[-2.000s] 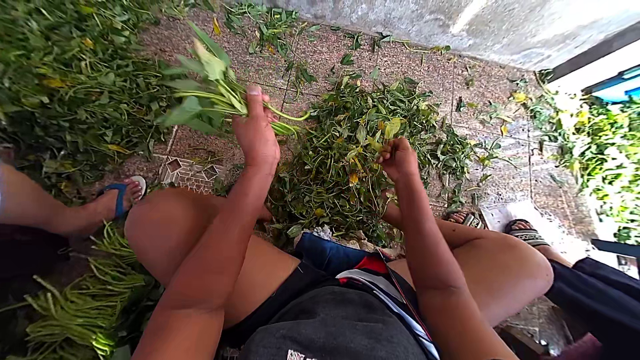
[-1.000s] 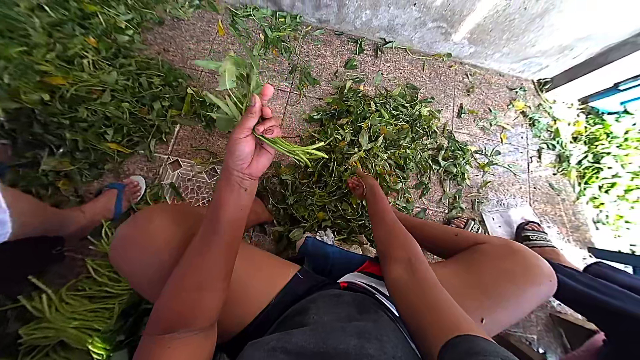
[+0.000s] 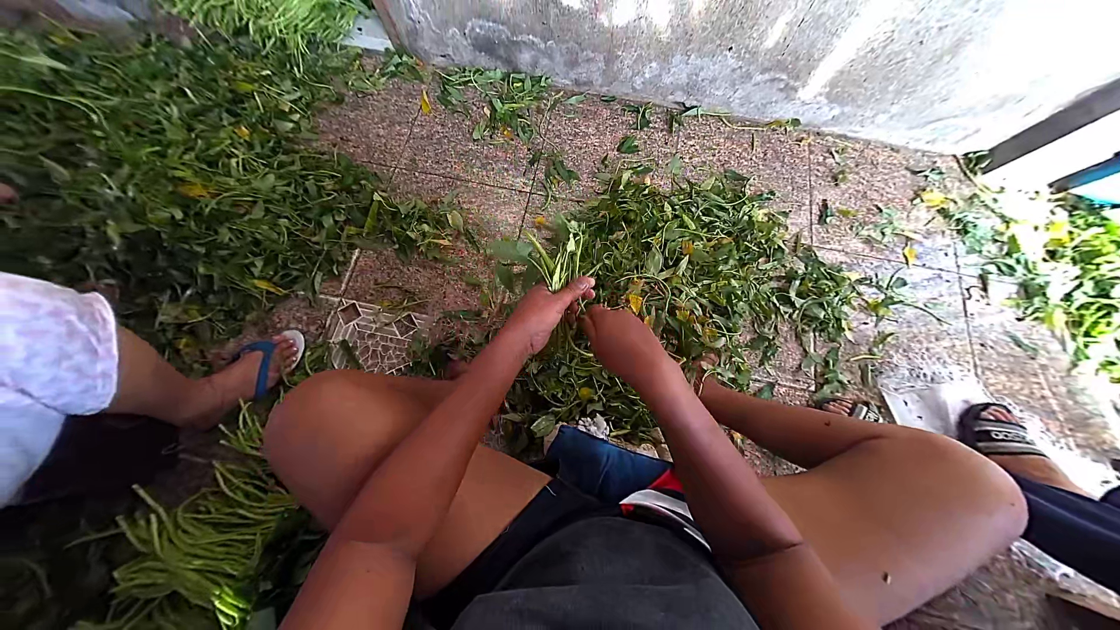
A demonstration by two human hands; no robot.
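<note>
My left hand is closed around a small bunch of leafy green stems, whose leaves point up and away from me. Right beside it, my right hand has its fingers curled close to the lower part of the bunch; whether they grip a stem cannot be told. Both hands are above the near left part of a pile of cut green leaves and stems, with some yellow leaves in it, lying on the floor between my legs.
A larger heap of greens covers the left floor. Green stems lie at lower left, beside a person's leg and sandalled foot. Another person's sandalled foot is at right. A concrete wall runs behind; more greens lie far right.
My left hand has moved right with the bunch, from above the patterned tile to beside my right hand. The two hands were apart in both earlier frames and are now together.
</note>
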